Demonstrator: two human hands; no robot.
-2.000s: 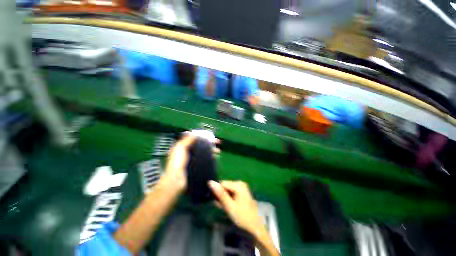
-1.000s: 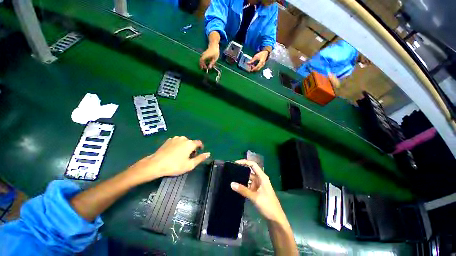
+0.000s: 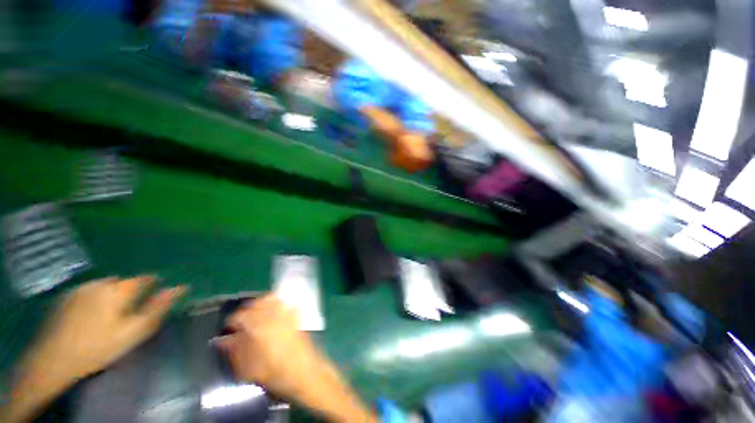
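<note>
The frame is strongly blurred. My left hand [image 3: 103, 322] is at the lower left with fingers apart, and nothing shows in it. My right hand [image 3: 269, 343] rests at the top of the dark phone fixture [image 3: 236, 398], its fingers curled over a black piece there; whether it grips it is unclear. The phone itself cannot be told apart from the fixture. The grey ribbed block [image 3: 124, 388] is under and beside my left hand. A white plate [image 3: 299, 291] lies just beyond my right hand.
Slotted jig plates [image 3: 41, 248] lie at the left. A black box [image 3: 364, 252] and white plates [image 3: 422, 289] stand right of centre. Coworkers in blue [image 3: 385, 99] are opposite, one by an orange fixture [image 3: 411, 152]. Another person [image 3: 613, 355] is at the lower right.
The view has swung right, so bench things appear further left and a person shows at lower right. My right hand has moved from the phone's right edge to the fixture's top.
</note>
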